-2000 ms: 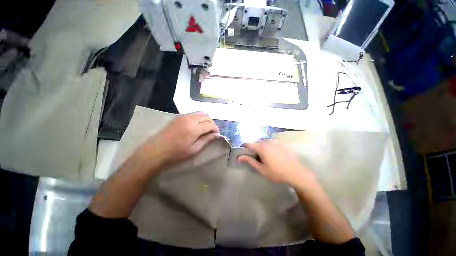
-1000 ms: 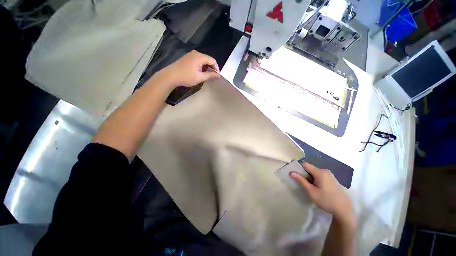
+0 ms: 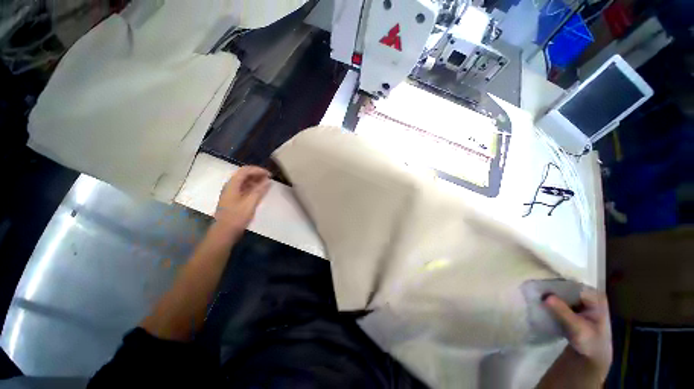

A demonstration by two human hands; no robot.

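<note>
A large beige panel [image 3: 449, 243] lies slanted and creased across the front of the machine table, with a small yellow mark near its middle. My right hand [image 3: 584, 325] grips its right end at a grey patch [image 3: 549, 296], thumb on top. My left hand [image 3: 245, 196] is at the table's front edge, its fingertips close beside the panel's left corner; whether they pinch anything is unclear. The panel's lower part hangs towards my lap and is cut off by the picture's bottom edge.
The sewing machine head [image 3: 396, 45] and white template [image 3: 434, 140] stand behind the panel. A beige panel stack [image 3: 129, 114] lies left, above a shiny metal surface [image 3: 114, 266]. The control panel [image 3: 609, 102] and black snips [image 3: 558, 192] are at the right.
My right hand has moved right and down, drawing the panel that way. My left hand has moved down and left. The panel's left corner now curves over beside my left fingertips.
</note>
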